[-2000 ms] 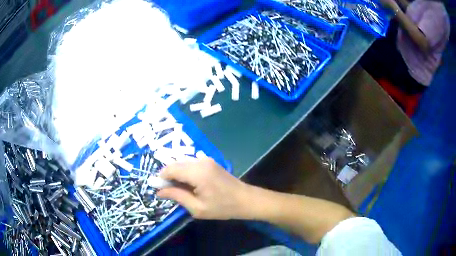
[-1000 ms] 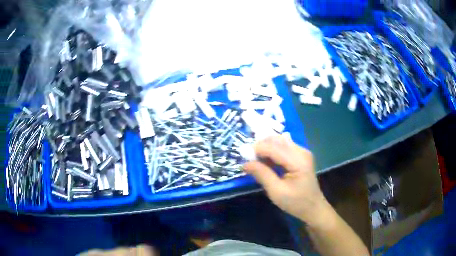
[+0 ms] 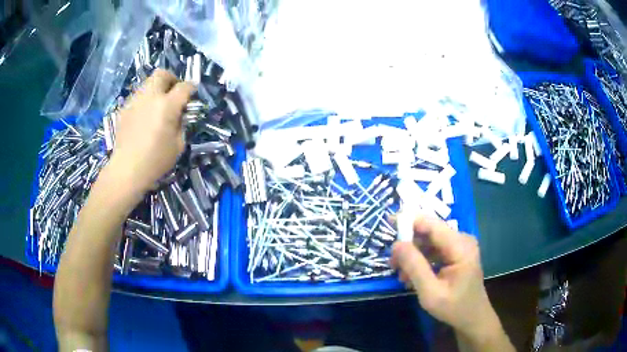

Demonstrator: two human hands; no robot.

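Note:
My left hand reaches into the heap of shiny metal tubes. Tubes show at its fingertips, but whether it grips any is hidden. My right hand pinches an upright white plastic sleeve between thumb and fingers, over the front right corner of the middle tray. Thin stemmed pieces lie in that tray's front part. Loose white sleeves lie towards its back.
A large glaring bag of white sleeves stands behind the middle tray. A clear crinkled bag is at the back left. Far-left tray holds thin silver pieces. Blue trays of stemmed pieces are at right. A cardboard box is below the table edge.
The view has turned left. My left hand has moved from the bottom edge up to the tube heap. My right hand stays by the middle tray's right side with a white sleeve.

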